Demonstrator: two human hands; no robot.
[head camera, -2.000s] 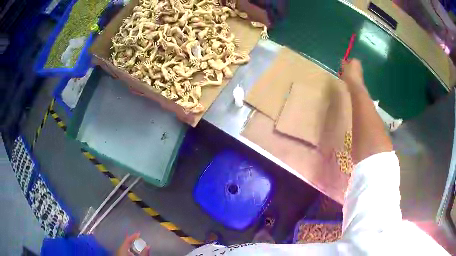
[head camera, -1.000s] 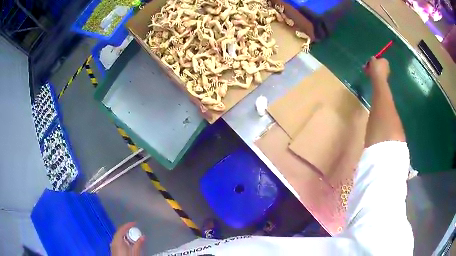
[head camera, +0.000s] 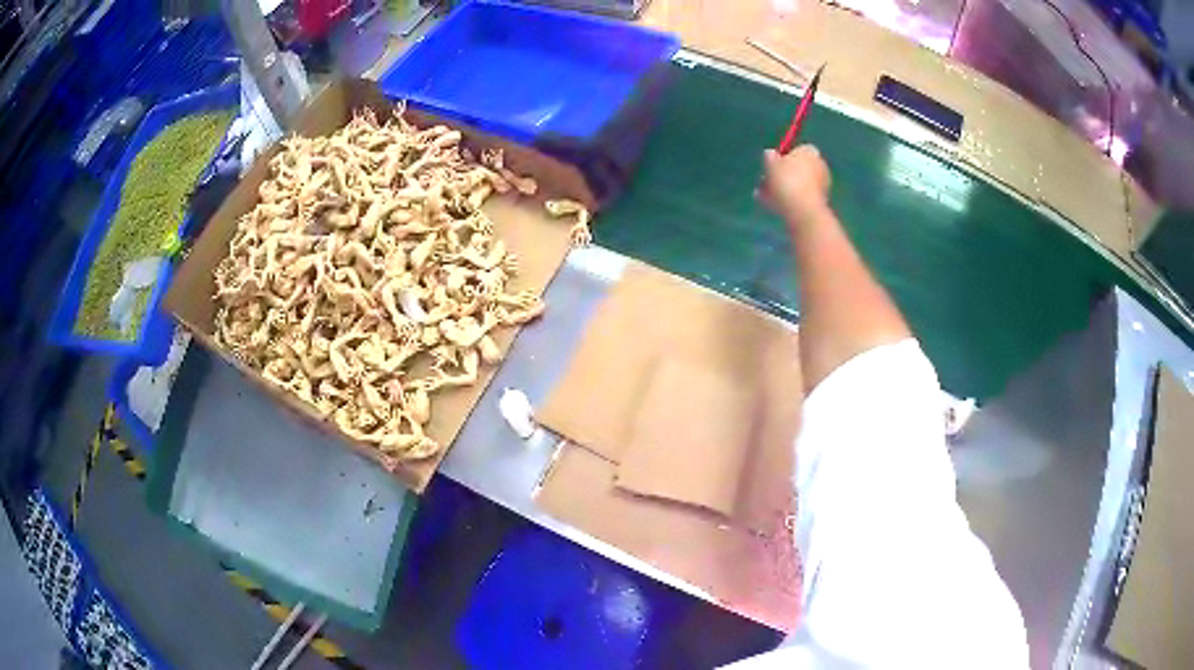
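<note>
My right hand (head camera: 796, 178) is stretched out over the green conveyor belt (head camera: 707, 183), closed on a slim red pen (head camera: 800, 115) that points up and away. My left hand is out of the picture. Tan-cream branching parts (head camera: 367, 275) are heaped in an open carton (head camera: 517, 255) at the left. One part (head camera: 568, 216) lies at the carton's right edge. A small white object (head camera: 517, 412) stands on the metal bench beside cardboard sheets (head camera: 687, 432).
An empty blue crate (head camera: 524, 72) stands behind the carton. A black phone (head camera: 918, 107) and a thin stick (head camera: 775, 56) lie beyond the belt. A blue stool (head camera: 557, 609) is below the bench. A green-rimmed grey tray (head camera: 282, 478) and a blue crate of yellow-green pieces (head camera: 157, 210) are left.
The view has turned right and up toward the belt. My left hand, earlier holding a small white round thing at lower left, has left the picture. My right hand still holds the red pen.
</note>
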